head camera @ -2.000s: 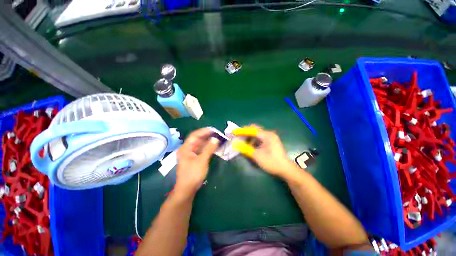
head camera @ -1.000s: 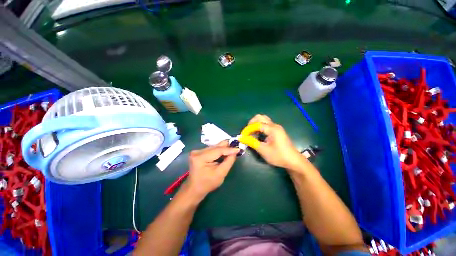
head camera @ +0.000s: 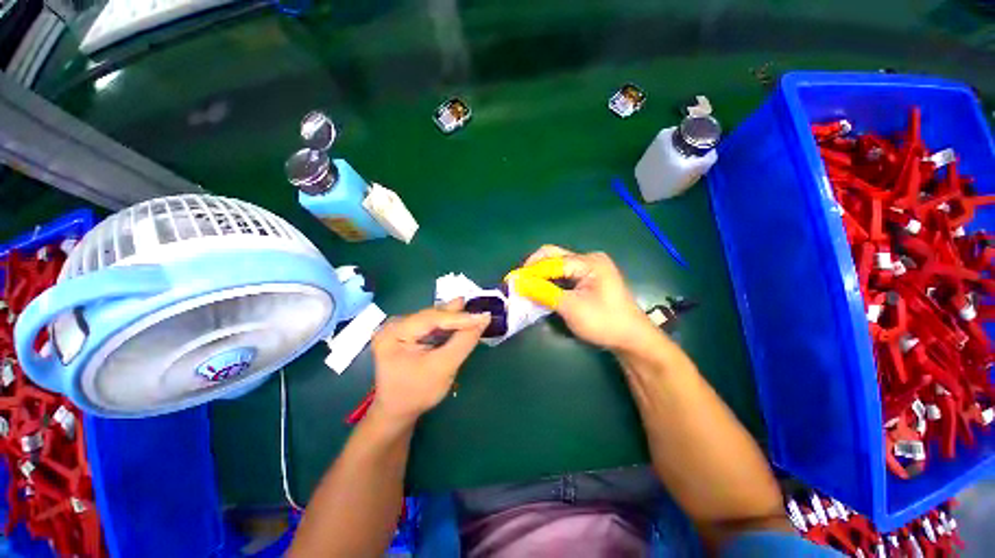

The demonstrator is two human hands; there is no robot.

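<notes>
A small dark watch case [head camera: 486, 315] is held at the centre of the bench, its glossy black face showing. My left hand [head camera: 428, 347] grips its left side between thumb and fingers. A white wipe [head camera: 522, 313] lies against the case's right side and also shows above it. My right hand [head camera: 584, 296], with yellow finger cots, pinches the wipe at the case; its fingertips hide part of it. A red stick [head camera: 361, 407] lies partly behind my left wrist. A small black and white piece [head camera: 662, 314] lies right of my right hand.
A fan [head camera: 207, 316] and a blue bottle [head camera: 347, 203] stand left, with white slips [head camera: 355, 337] nearby. A white bottle [head camera: 676, 160] and blue stick [head camera: 649, 222] are right. Two cases [head camera: 452, 113] lie beyond. Blue bins [head camera: 764, 294] of red clamps [head camera: 911, 294] flank the bench.
The case now shows its black face, larger and less covered by my fingers than a second ago. My left hand has shifted left. The whole view has shifted, moving the bench items up and left.
</notes>
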